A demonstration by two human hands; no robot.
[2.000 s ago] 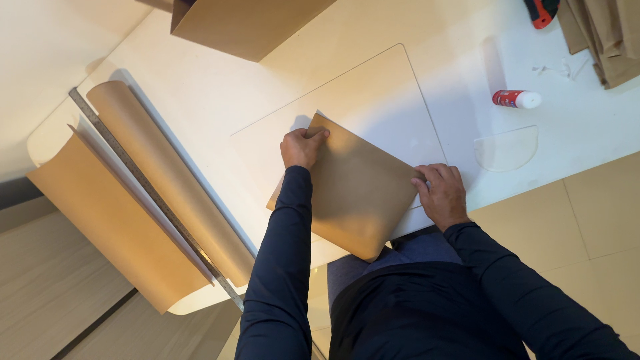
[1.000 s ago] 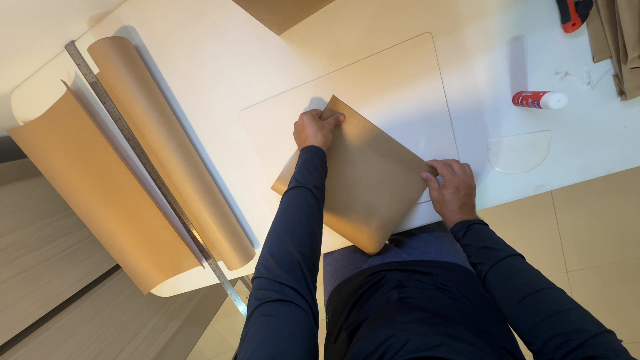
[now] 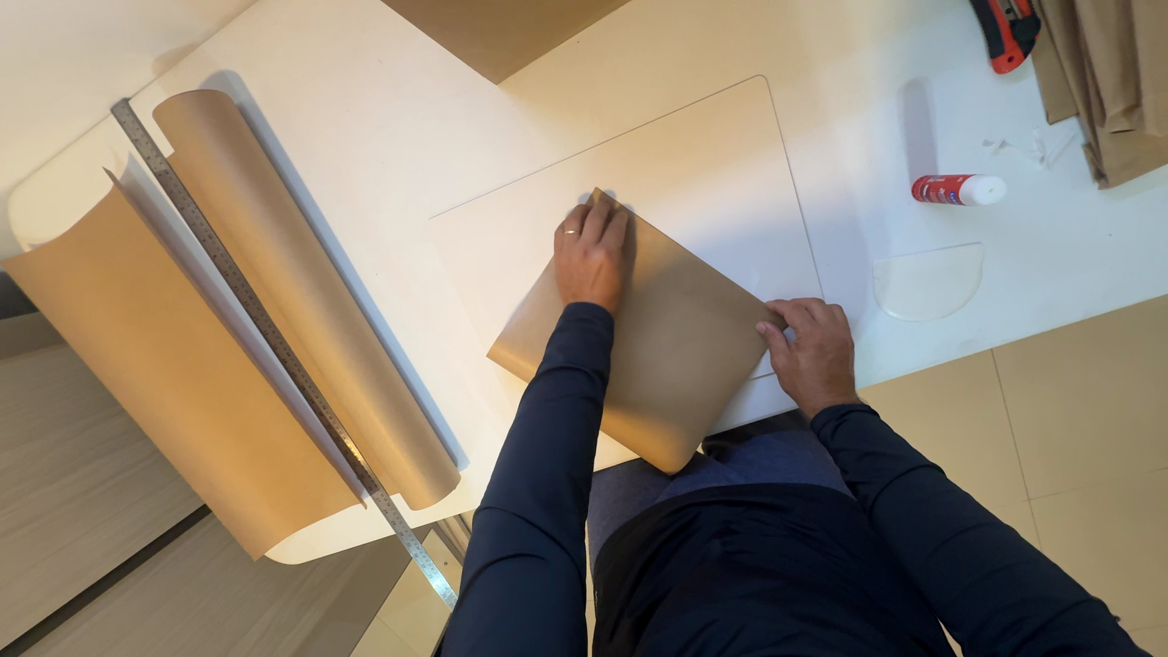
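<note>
A folded sheet of brown kraft paper [image 3: 684, 319] lies at a slant across a thin rectangular mat [image 3: 712, 137], its lower corner reaching past the table's front edge. My left hand [image 3: 591, 255], with a ring on one finger, presses on the paper near its top corner. At the right corner, my right hand [image 3: 812, 351] holds the paper between thumb and fingers. To the right lie a red and white glue stick [image 3: 954, 190] on its side and a translucent scraper with a rounded edge [image 3: 929, 281].
On the left, a steel ruler [image 3: 260, 324] lies between a roll of kraft paper [image 3: 310, 301] and a curled kraft sheet [image 3: 173, 365] overhanging the edge. A red and black utility knife [image 3: 1006, 41] and folded brown paper [image 3: 1118, 91] are top right; a brown surface [image 3: 511, 27] is at the top.
My left hand has shifted from gripping the paper's top corner to lying flatter over it, fingers pointing up. My right hand stays at the right corner. The view has shifted slightly.
</note>
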